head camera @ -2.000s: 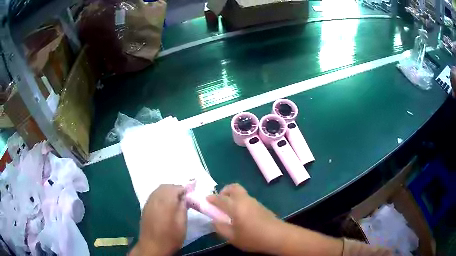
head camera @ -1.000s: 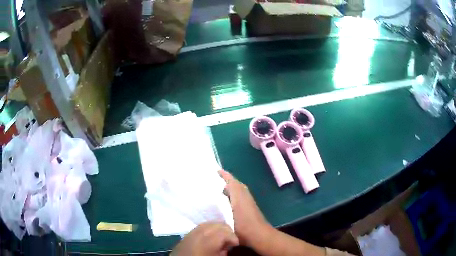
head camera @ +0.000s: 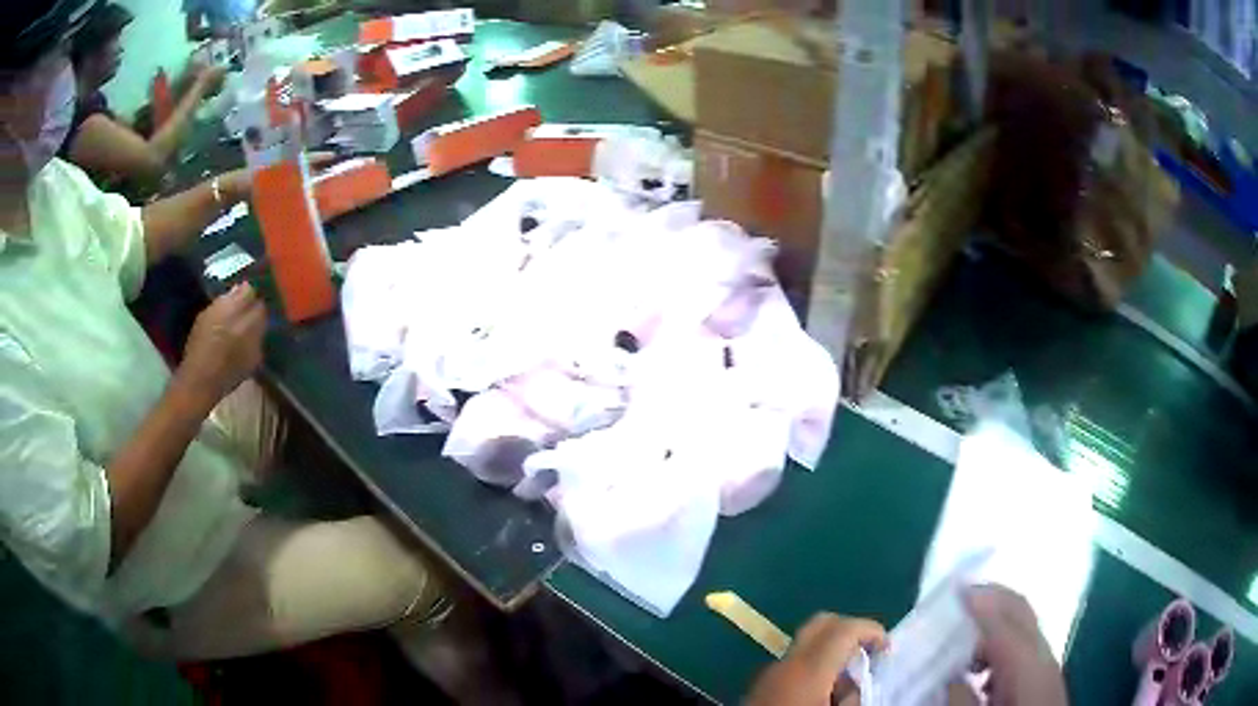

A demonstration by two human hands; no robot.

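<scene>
My left hand [head camera: 817,665] and my right hand [head camera: 1018,648] are at the lower right, both cut off by the bottom edge. Between them they hold a white-wrapped unit [head camera: 927,648]; its lower end is hidden. Behind it lies the stack of white sheets [head camera: 1028,517]. A large heap of wrapped units [head camera: 607,345], white with pink showing through, lies left of my hands. Bare pink handheld fans [head camera: 1175,637] stand out at the far lower right, partly cut off. A yellow strip [head camera: 746,622] lies between the heap and my left hand.
A person [head camera: 111,372] sits at the left, with a tall orange and white box [head camera: 293,228] in front. More orange boxes [head camera: 480,139] lie behind the heap. A metal post [head camera: 866,179], cartons [head camera: 762,124] and a brown bag [head camera: 1076,186] stand behind.
The view has swung left, bringing the whole heap and the neighbouring person into view. The pink unit seen bare in my hands two seconds ago is now inside a white sheet.
</scene>
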